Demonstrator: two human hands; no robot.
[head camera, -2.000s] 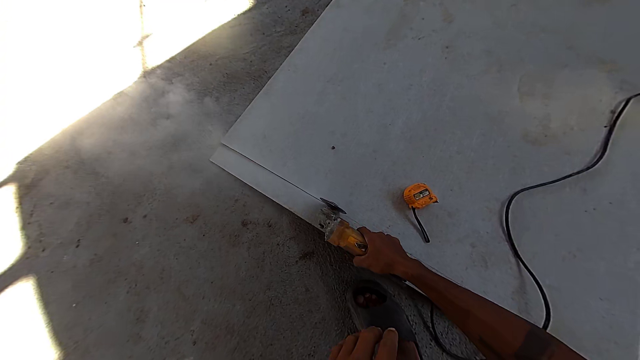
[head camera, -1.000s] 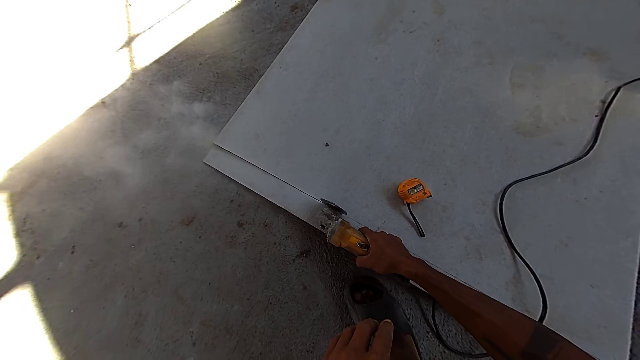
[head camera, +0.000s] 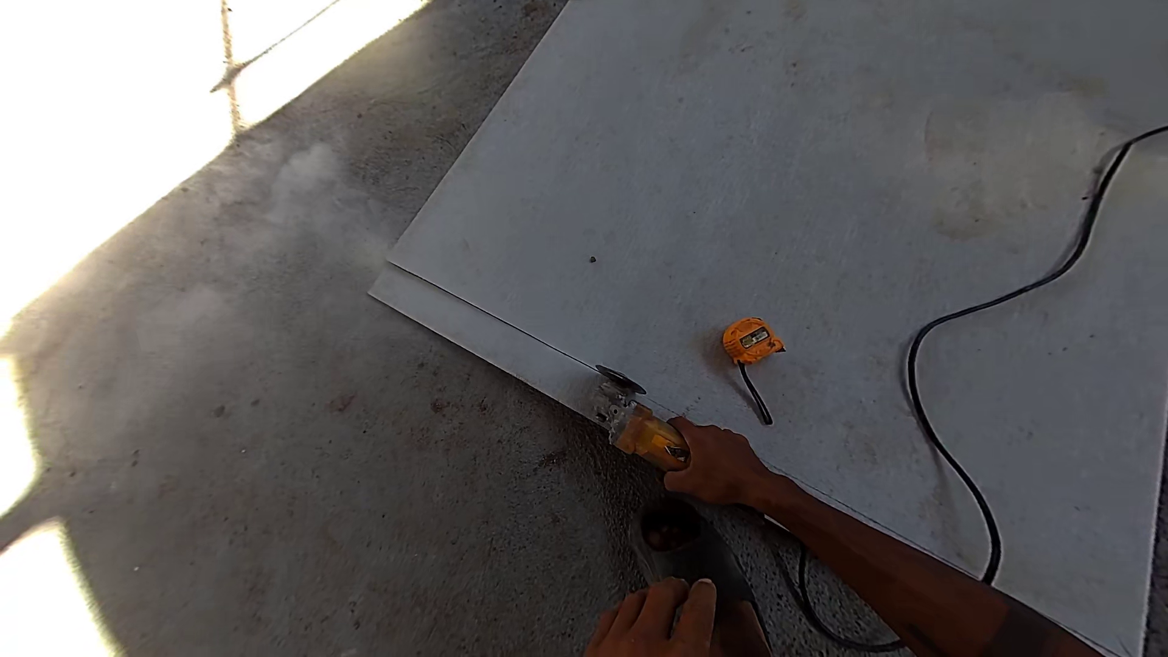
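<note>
My right hand grips the yellow body of an angle grinder. Its thin cutting disc stands on edge at a long cut line in a large grey flat board, close to the board's lower left edge. Between that line and the edge runs a narrow strip of the board. On the board, above and right of my right hand, lies an orange tape measure with a black strap. My left hand rests with bent fingers at the bottom, by my shoe, with no tool visible in it.
A black power cord winds over the board's right side, and more cord loops below my right forearm. My dark shoe stands on the rough concrete floor beside the board. Dust drifts over the floor at left, near a brightly sunlit patch.
</note>
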